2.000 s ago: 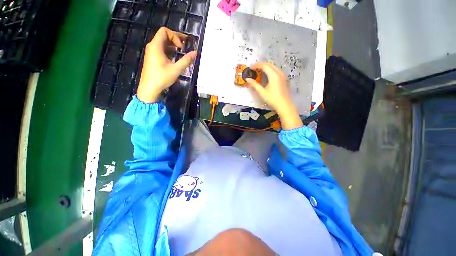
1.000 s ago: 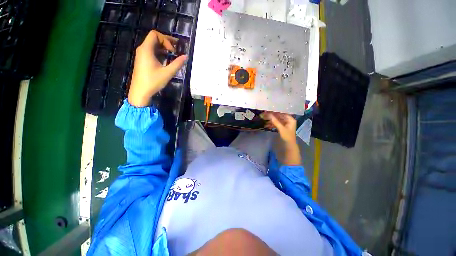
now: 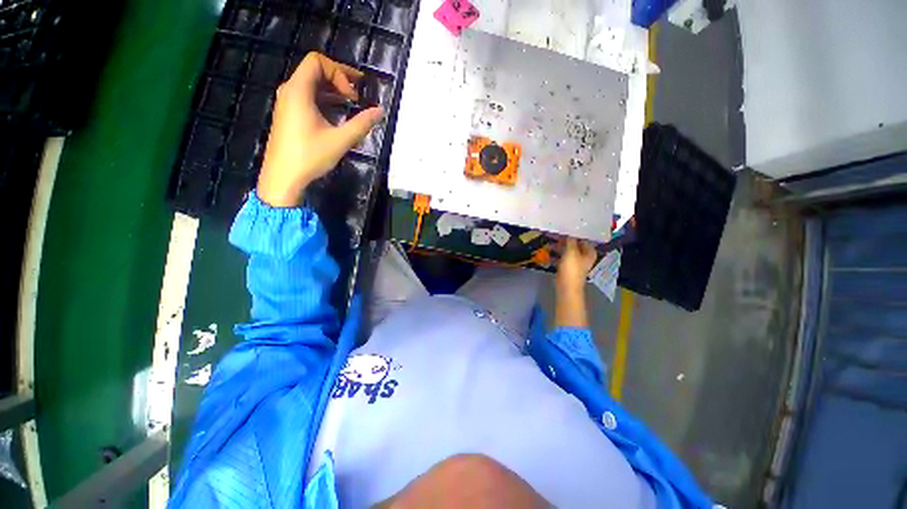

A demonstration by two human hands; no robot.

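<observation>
A round black part (image 3: 492, 157) sits in the orange fixture (image 3: 506, 180) on the grey base plate (image 3: 545, 87). My left hand (image 3: 316, 129) is over the black blister tray (image 3: 236, 109), thumb and fingers apart, and no part shows between them. My right hand (image 3: 576, 260) is below the plate's front right edge, its fingertips partly hidden at the machine's edge. Whether it holds anything cannot be told.
A pink tag (image 3: 456, 15) lies at the back left of the white table (image 3: 423, 129). White pieces (image 3: 481, 236) and an orange connector (image 3: 422, 204) are under the front edge. Another black tray (image 3: 686, 214) stands at the right. The green conveyor (image 3: 109, 258) is at the left.
My right hand has left the round black part in the fixture and moved down to the machine's front right edge. My left hand has stayed over the tray in about the same pose.
</observation>
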